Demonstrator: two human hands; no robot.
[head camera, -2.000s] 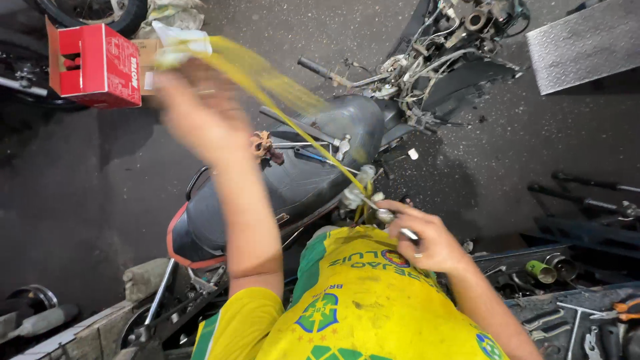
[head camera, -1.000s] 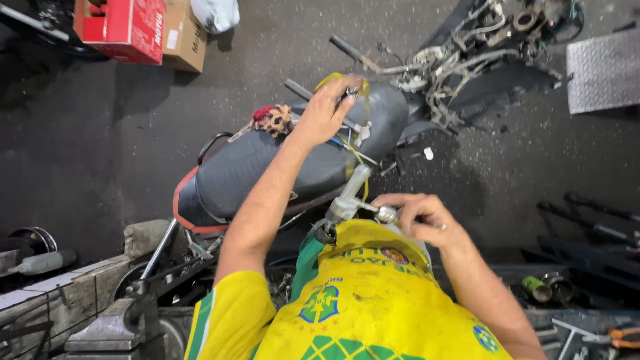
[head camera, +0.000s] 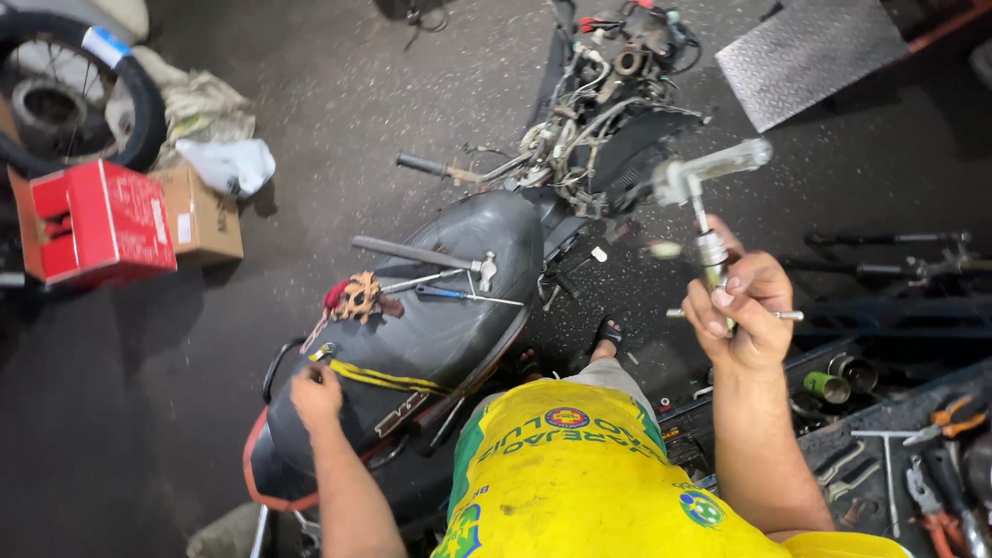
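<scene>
My right hand (head camera: 740, 314), raised at the right, grips a socket tool with a sliding T-bar (head camera: 713, 252). At the tool's upper end is a pale metal lever-like part (head camera: 725, 164), slightly blurred. My left hand (head camera: 316, 395) is curled over the rear of the black motorcycle seat (head camera: 465, 225), just below the metal end of a yellow strap (head camera: 384, 377); whether the fingers hold it is unclear. The strap runs across the seat toward its near side. A hammer (head camera: 422, 252), a blue-handled screwdriver (head camera: 465, 294) and a brown-and-red object (head camera: 356, 297) lie on the seat.
Exposed wiring and handlebar parts (head camera: 597, 116) stand beyond the seat. At left are a red box (head camera: 116, 225), a cardboard box (head camera: 203, 217) and a wheel (head camera: 147, 116). A patterned metal plate (head camera: 814, 58) is upper right; pliers (head camera: 930, 496) and other tools lie on the bench at lower right.
My left hand has moved from the front part of the seat to its rear; the yellow strap now lies across the rear. My right hand has risen away from my shirt with the tool. The view has shifted.
</scene>
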